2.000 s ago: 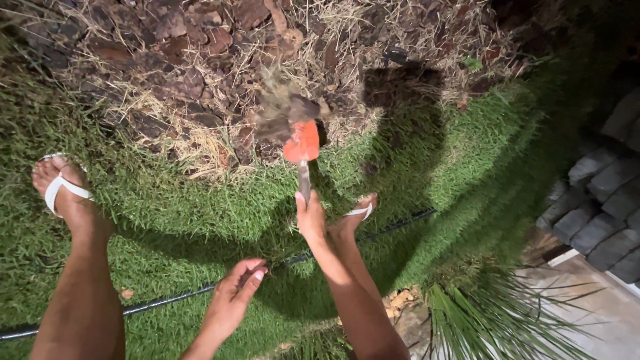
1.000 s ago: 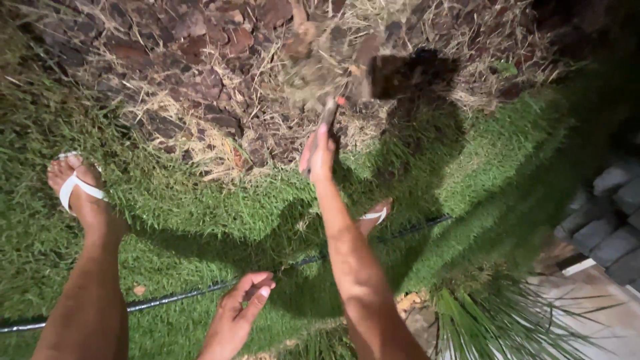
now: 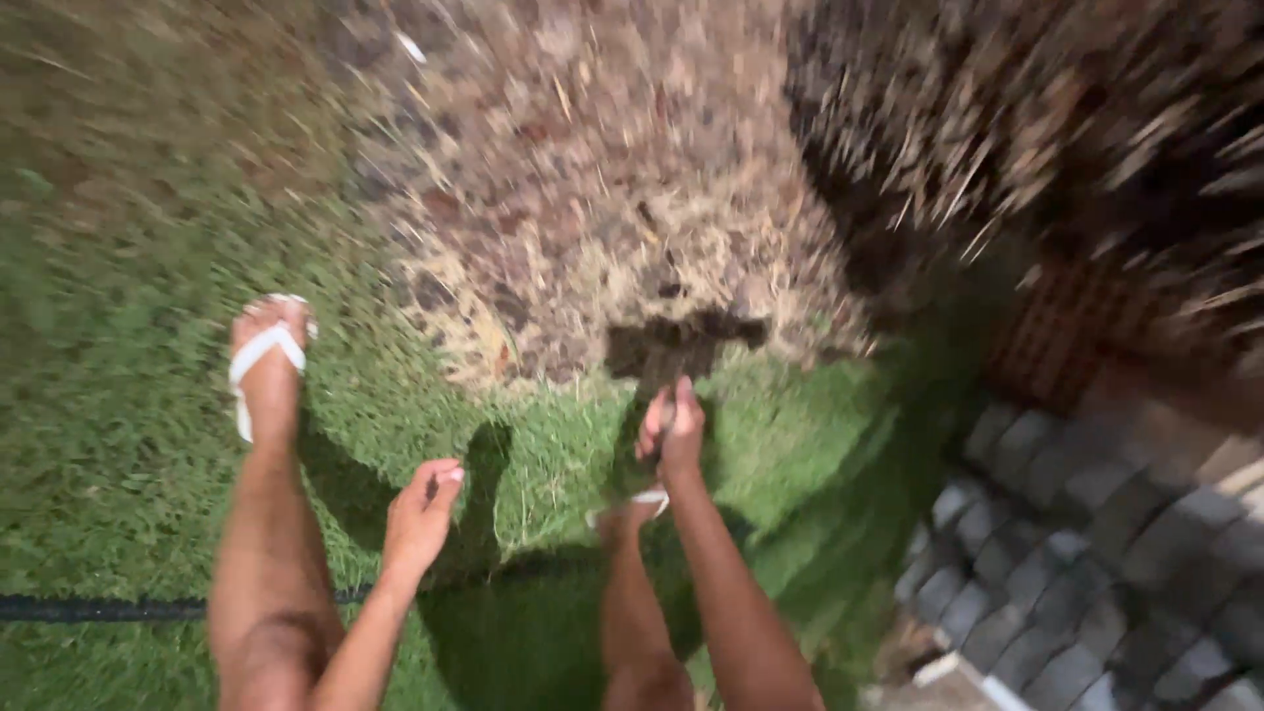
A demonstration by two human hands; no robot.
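My right hand (image 3: 673, 425) is closed around the dark handle of a hand tool, whose far end is lost in blur and shadow near the grass edge. Low over the lawn (image 3: 553, 464), my left hand (image 3: 423, 513) hangs with its fingers curled loosely and nothing in them. Beyond both hands lies a bed of brown leaf litter and dry grass clippings (image 3: 592, 197). My left foot in a white flip-flop (image 3: 265, 355) rests on the lawn. The other flip-flop (image 3: 649, 502) shows just below my right hand.
A black hose (image 3: 109, 608) runs across the grass at the lower left, passing behind my left leg. Grey stone blocks (image 3: 1076, 543) stand at the lower right, near a pale paved edge. A dry, bushy plant (image 3: 987, 128) fills the upper right. The view is blurred.
My right hand has drawn back from the leaf litter to the grass edge, still holding the tool. The orange part seen earlier no longer shows. The view has shifted to the right.
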